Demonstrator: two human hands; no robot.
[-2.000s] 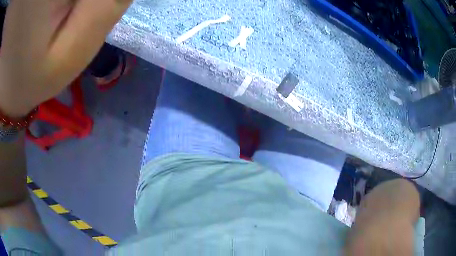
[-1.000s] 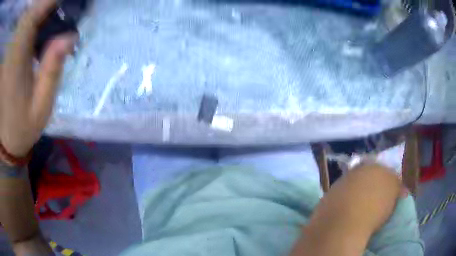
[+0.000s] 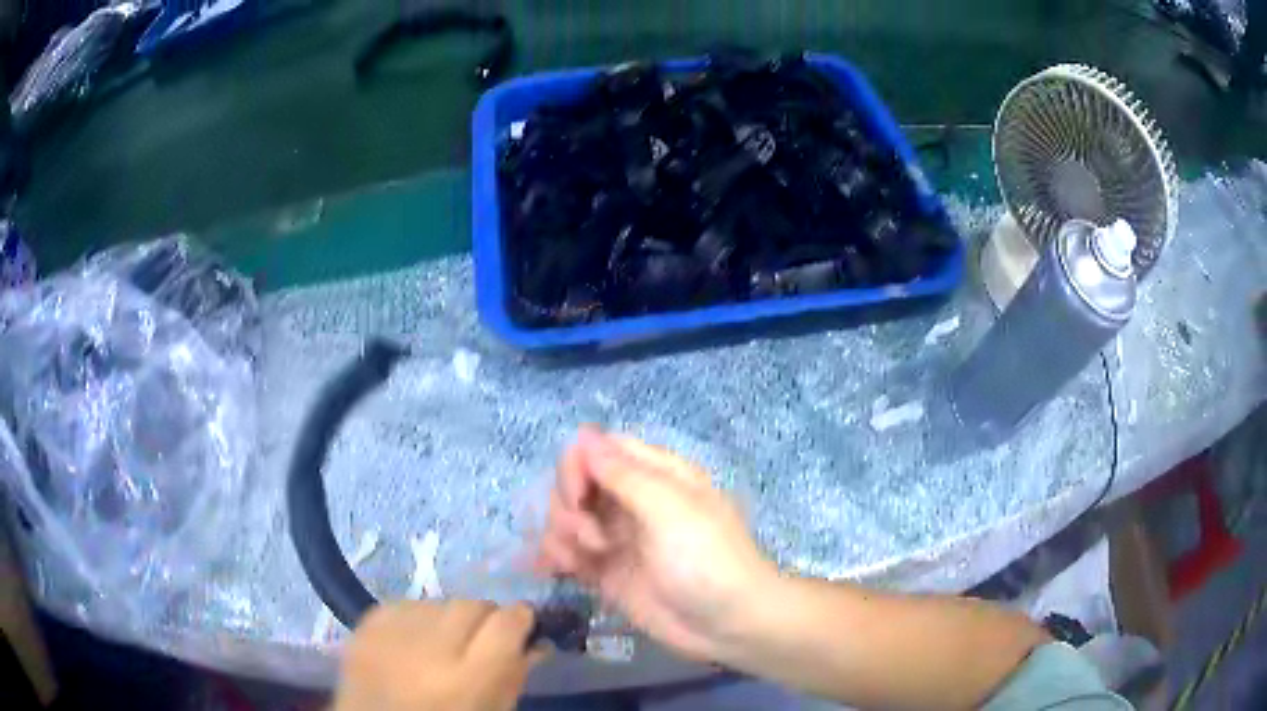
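A black curved headband (image 3: 314, 486) lies in an arc over the bench, its upper end free and its lower end at my left hand. My left hand (image 3: 442, 656) is closed on this lower end, where a small dark end piece (image 3: 560, 626) sticks out past the fingertips. My right hand (image 3: 653, 535) is raised just right of it, fingers curled and blurred; I cannot tell whether it holds anything small.
A blue bin (image 3: 611, 333) full of black parts stands behind my hands. A clear plastic bag (image 3: 132, 417) lies left. A grey spray can (image 3: 1042, 333) and a small fan (image 3: 1084, 174) stand right. Another black band (image 3: 434, 22) lies on the green belt (image 3: 348, 125).
The view has lifted from my lap to the bench, showing the bin and bag. My left hand has come in from the far left with the band, and my right hand has risen from below the bench edge.
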